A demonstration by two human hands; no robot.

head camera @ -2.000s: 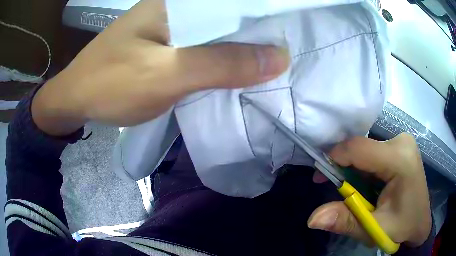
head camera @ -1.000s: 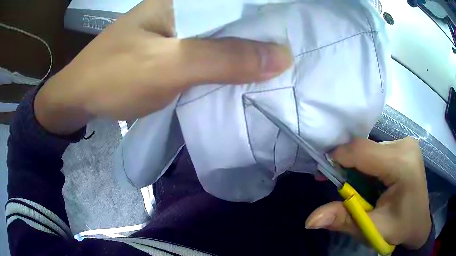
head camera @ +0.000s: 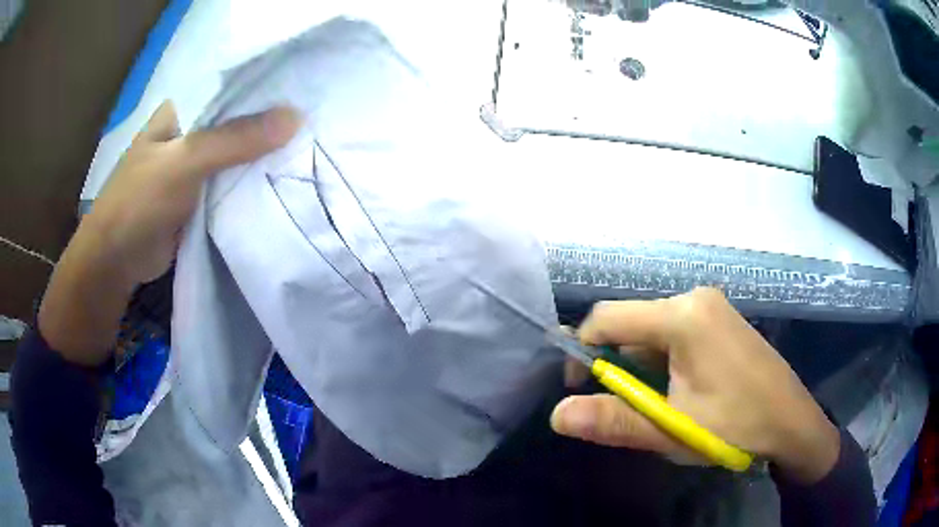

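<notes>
A pale grey-white garment panel [head camera: 412, 226] lies partly on the table and hangs over its front edge. A long narrow stitched pocket opening [head camera: 345, 242] runs diagonally across it, with a dark slit along its middle. My left hand [head camera: 154, 196] grips the panel's upper left, thumb on top and fingers hidden beneath the cloth. My right hand [head camera: 690, 381] holds the yellow-handled scissors [head camera: 669, 414]. Their blades look nearly closed and point up-left over the panel's right part, to the right of the opening. I cannot tell if the tips touch the cloth.
The white sewing machine bed [head camera: 659, 93] is at the top right. A ruled measuring tape [head camera: 721, 276] runs along the table's front edge. A flat black rectangle, perhaps a phone [head camera: 860, 196], lies at right. Grey cloth [head camera: 154, 489] and blue material show at my lap.
The panel has moved from over my lap up and left onto the table, showing its whole pocket opening. The scissors have left the opening's corner. My left hand has moved left.
</notes>
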